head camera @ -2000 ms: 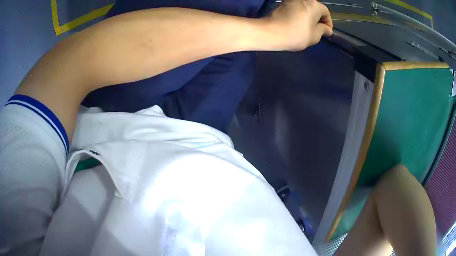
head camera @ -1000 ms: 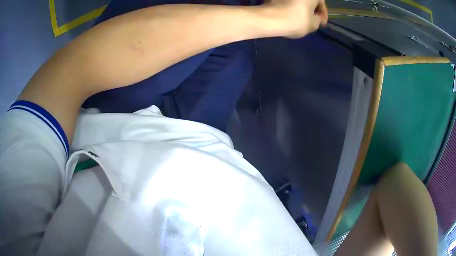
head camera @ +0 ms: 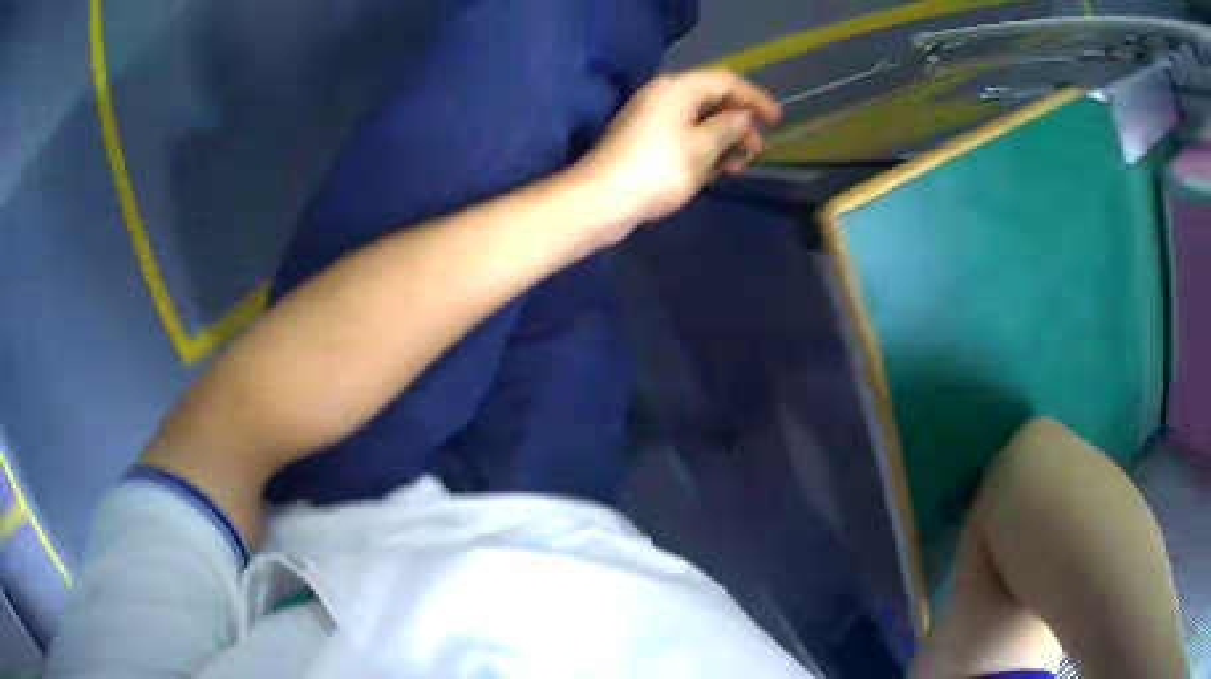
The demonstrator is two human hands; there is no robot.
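My left hand point(head camera: 684, 143) is at the upper middle, beyond my navy trousers, with the bare forearm reaching up from the lower left. Its fingers are loosely curled near the far left corner of a green-topped bench point(head camera: 1009, 279). The picture is blurred, and I cannot tell if anything small is between the fingers. My right arm shows only as a bent elbow over the near part of the bench top; the right hand is out of the picture. No tray or part is in view.
The bench has a wood-coloured edge point(head camera: 870, 348) and a dark side panel point(head camera: 744, 345) below it. A metal frame point(head camera: 1049, 37) curves beyond it at the top right. A pink-purple item point(head camera: 1191, 305) stands at the right edge. Yellow lines point(head camera: 126, 199) mark the grey floor.
The view has shifted, showing more floor and more of the bench top. My left hand has come away from the dark edge strip it was touching. My right elbow stays over the bench.
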